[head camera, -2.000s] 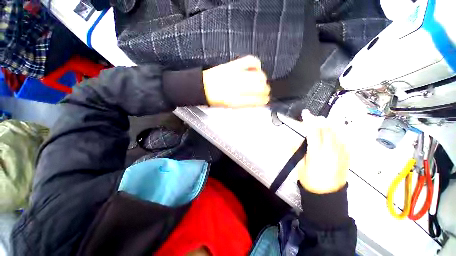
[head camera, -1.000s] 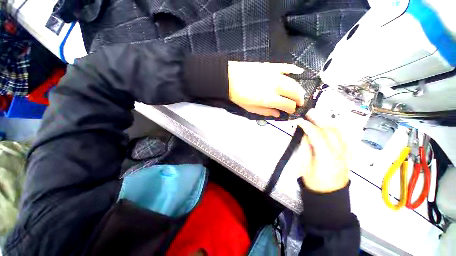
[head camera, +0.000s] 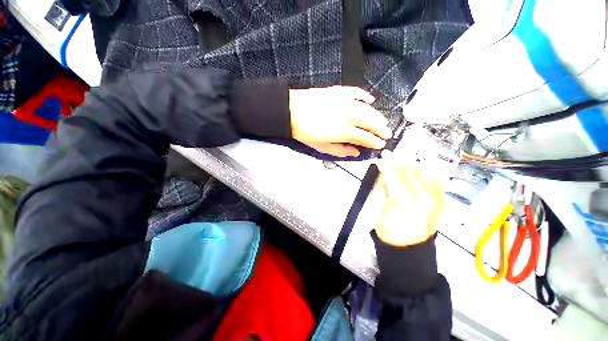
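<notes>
A dark checked garment (head camera: 287, 46) lies over the table under and beyond my left hand. My left hand (head camera: 340, 121) lies flat on its dark near edge, fingers spread and pointing at the needle area (head camera: 453, 133) of the sewing machine. My right hand (head camera: 410, 203) is just nearer to me, its fingertips close to the left fingertips, at the top end of a narrow black strip (head camera: 355, 213). The strip runs down over the table edge. The right fingertips are overexposed, but the strip ends between them. The needle itself cannot be made out.
The white machine head (head camera: 493, 73) with a blue stripe stands at right. Scissors (head camera: 508, 243) with yellow and red handles lie right of my right hand, beside a black looped item (head camera: 545, 290). A red item (head camera: 50, 103) and blue bin (head camera: 23, 130) are at far left.
The checked garment has been drawn toward the machine, and my left hand has moved from a closed pose to lying flat with fingers spread near the needle area. The view has shifted right.
</notes>
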